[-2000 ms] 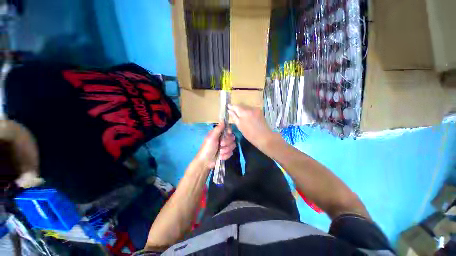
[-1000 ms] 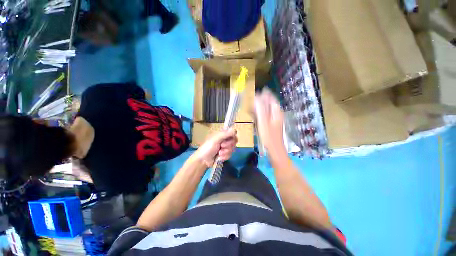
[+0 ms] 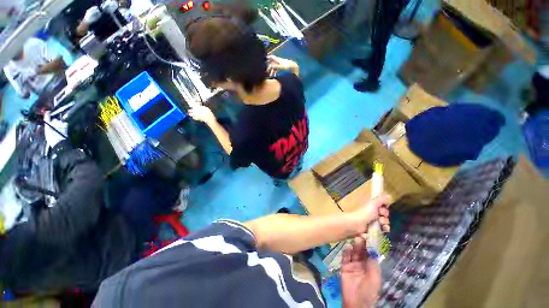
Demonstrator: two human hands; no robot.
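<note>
My left hand (image 3: 374, 215) is closed around a bundle of thin white strips (image 3: 376, 189), held upright over the right side of the open carton. Yellow wire leads (image 3: 378, 166) stick out at the bundle's top and a little blue shows at its bottom. My right hand (image 3: 360, 271) is just below the bundle, palm showing and fingers extended; it is blurred and seems to hold nothing. The open cardboard carton (image 3: 309, 191) has grey strips (image 3: 344, 180) standing in rows inside. More white strips (image 3: 337, 255) lie partly hidden under my forearm, with blue leads below.
A person in a black shirt (image 3: 265, 129) works at the bench at upper left. A blue bin (image 3: 171, 118) stands beside strips with yellow and blue leads (image 3: 123, 133). A dark blue cloth (image 3: 454, 133) covers another carton. A wrapped stack (image 3: 439, 234) and cartons are at right.
The view has swung left, bringing the bench and worker into fuller sight. The bundle stays in my left hand. My right hand has moved from beside the bundle to below its lower end.
</note>
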